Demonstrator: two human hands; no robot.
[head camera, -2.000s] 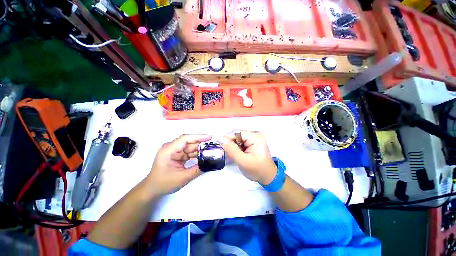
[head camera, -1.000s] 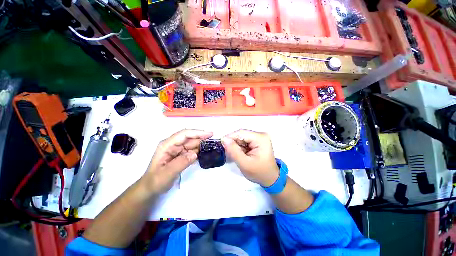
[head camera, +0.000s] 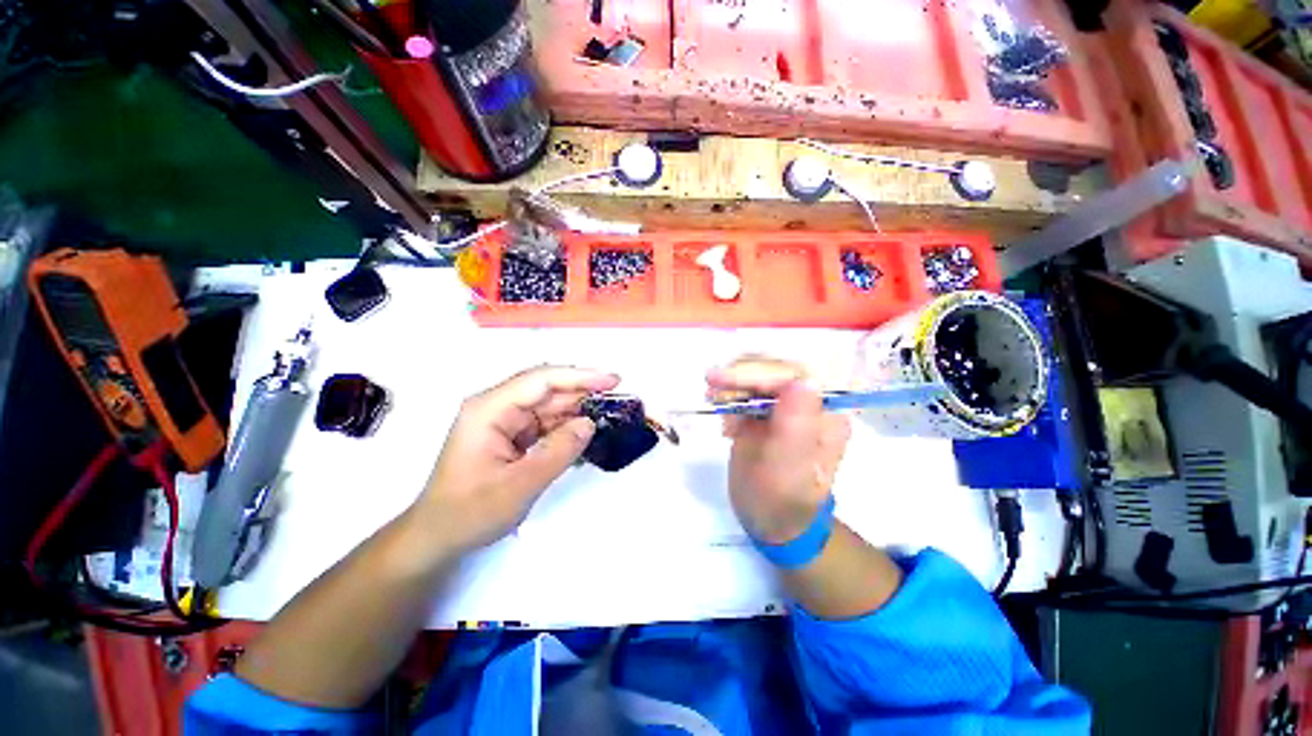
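Note:
My left hand (head camera: 504, 446) holds a black rounded-square device housing (head camera: 619, 433) in its fingertips above the white mat (head camera: 576, 561). A small reddish-brown part (head camera: 663, 429) sticks out at the housing's right edge. My right hand (head camera: 784, 446), with a blue wristband, holds thin tweezers (head camera: 863, 397) like a pen. Their tip points left at the housing, with a small gap. More black housings lie at the left of the mat, one nearer the back (head camera: 357, 293) and a stack nearer me (head camera: 351, 406).
A red-orange small-parts tray (head camera: 787, 273) lies beyond my hands, a spotted white tub (head camera: 909, 367) at right. A grey screwdriver-like tool (head camera: 248, 475) and an orange multimeter (head camera: 130, 345) are at left. A wooden rack (head camera: 720, 187) and a pink-red tray (head camera: 863, 115) stand behind.
My right hand has moved right, away from the housing, and turned; the tweezers now show clearly. The housing has tilted, and the small reddish-brown part now shows at its edge.

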